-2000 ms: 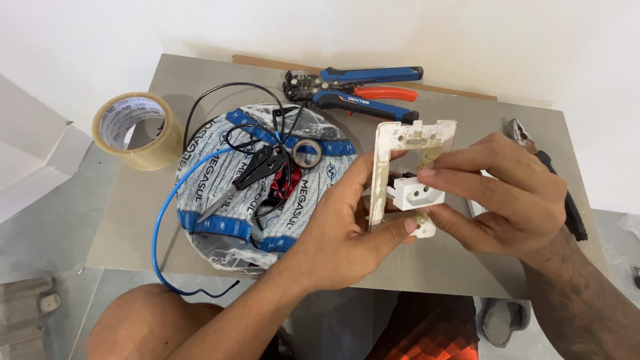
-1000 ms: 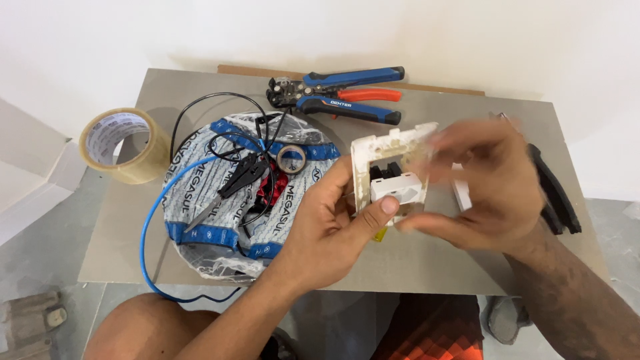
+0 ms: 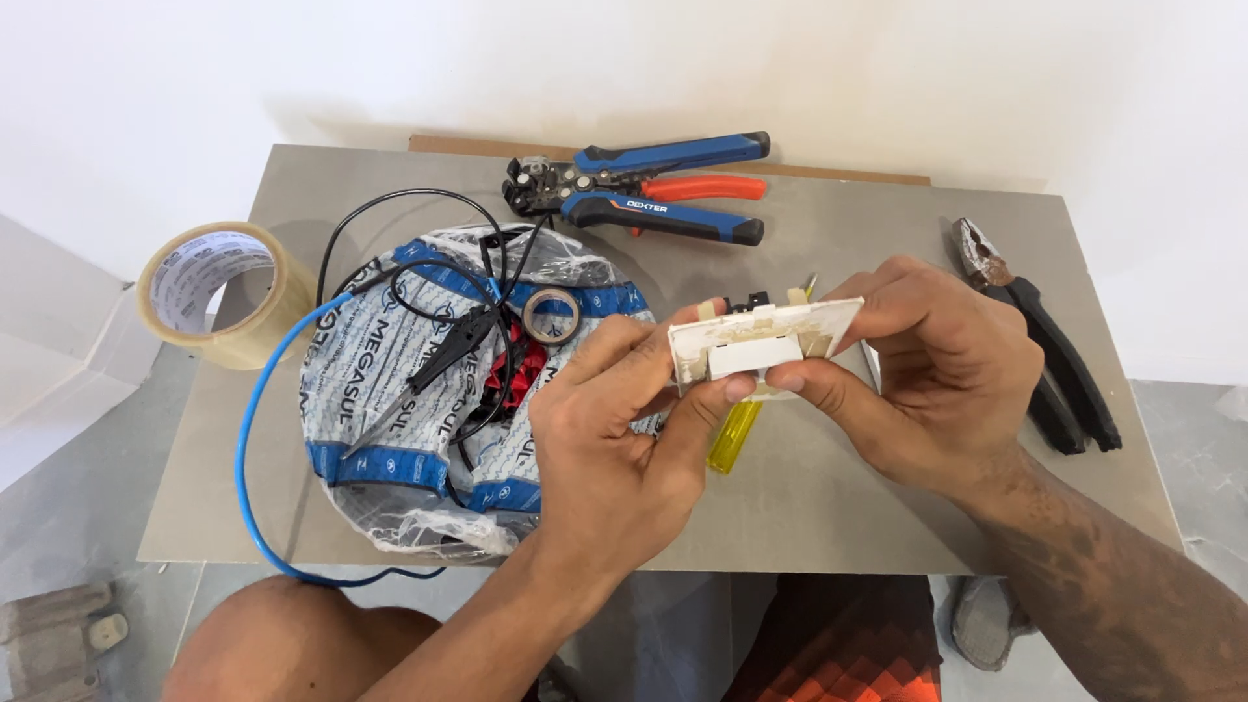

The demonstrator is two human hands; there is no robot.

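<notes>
A white plastic socket mounting frame (image 3: 697,341), stained beige, is held edge-on between both hands. Its white power socket module (image 3: 754,357) sits in the frame's opening, with dark parts showing behind. My left hand (image 3: 624,419) grips the frame's left end, thumb against the module's lower edge. My right hand (image 3: 916,380) pinches the right end, its thumb also at the module. Below the frame, a yellow screwdriver handle (image 3: 734,437) lies on the grey board, partly hidden. A white piece (image 3: 871,366) shows partly behind my right hand.
On the grey board (image 3: 829,526) lie a plastic-wrapped cable coil (image 3: 390,390) with scissors (image 3: 453,348), a small tape roll (image 3: 551,317) and black and blue wires (image 3: 255,390). Around it are a large tape roll (image 3: 255,312), a wire stripper (image 3: 663,190) and combination pliers (image 3: 1043,341).
The frame has been tilted from facing me to edge-on. My right hand, blurred beside the frame one second ago, now grips its right end. The yellow handle shows more fully.
</notes>
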